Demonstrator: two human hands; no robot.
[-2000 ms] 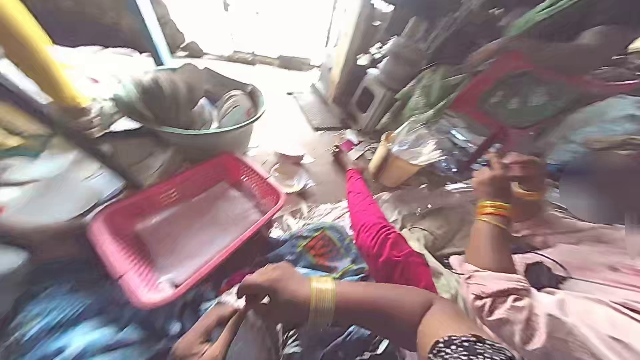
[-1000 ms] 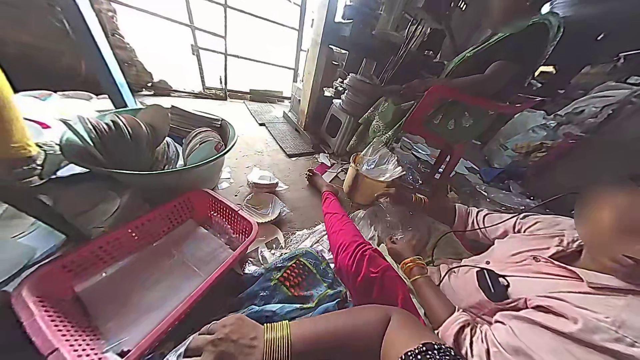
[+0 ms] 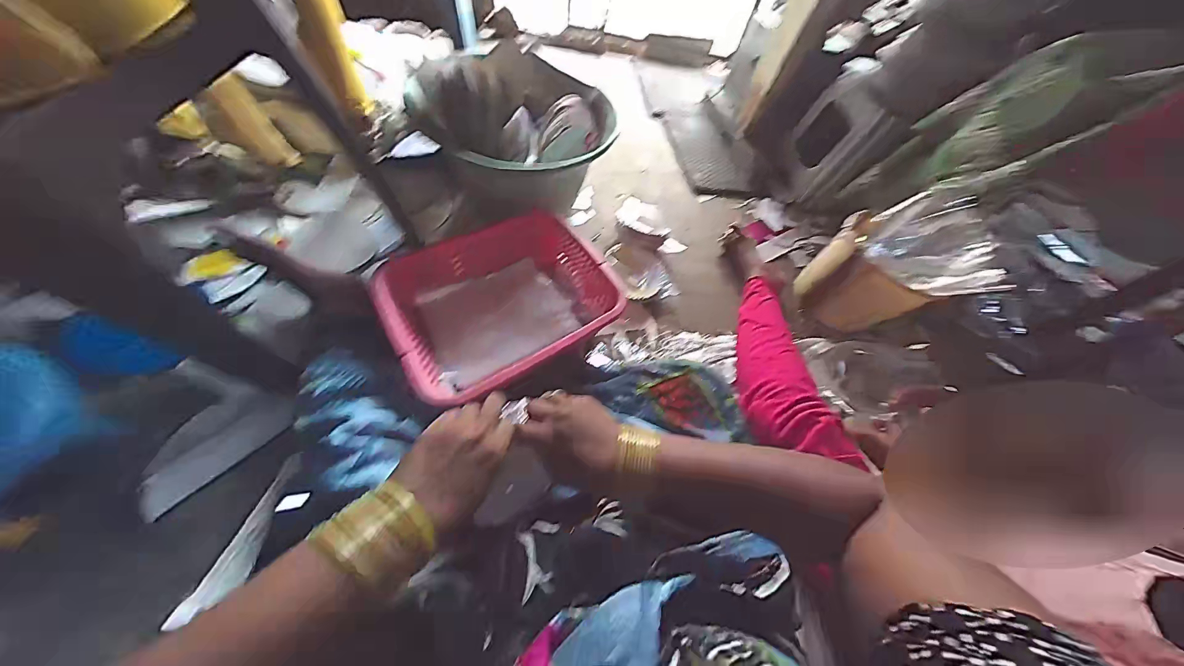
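My left hand (image 3: 455,455), with gold bangles at the wrist, and my right hand (image 3: 575,435), also bangled, meet near the middle of the view. Between their fingers they pinch a small crumpled whitish piece (image 3: 515,410), perhaps plastic or foil; blur hides its exact kind. Just beyond both hands lies a red perforated plastic basket (image 3: 400,344) with a flat pale sheet (image 3: 495,319) in its bottom. Patterned blue cloth (image 3: 638,393) lies beneath and beside the hands.
A greenish tub (image 3: 536,180) holding stacked round pieces stands behind the basket. A leg in pink cloth (image 3: 782,379) stretches out at right, near a tan container (image 3: 846,287) with clear plastic. Another person (image 3: 1091,592) in pink sits close at right. Scraps litter the floor.
The view has swung since a second ago. My left hand, not visible then, now shows beside my right hand, and both have fingers on the small whitish piece.
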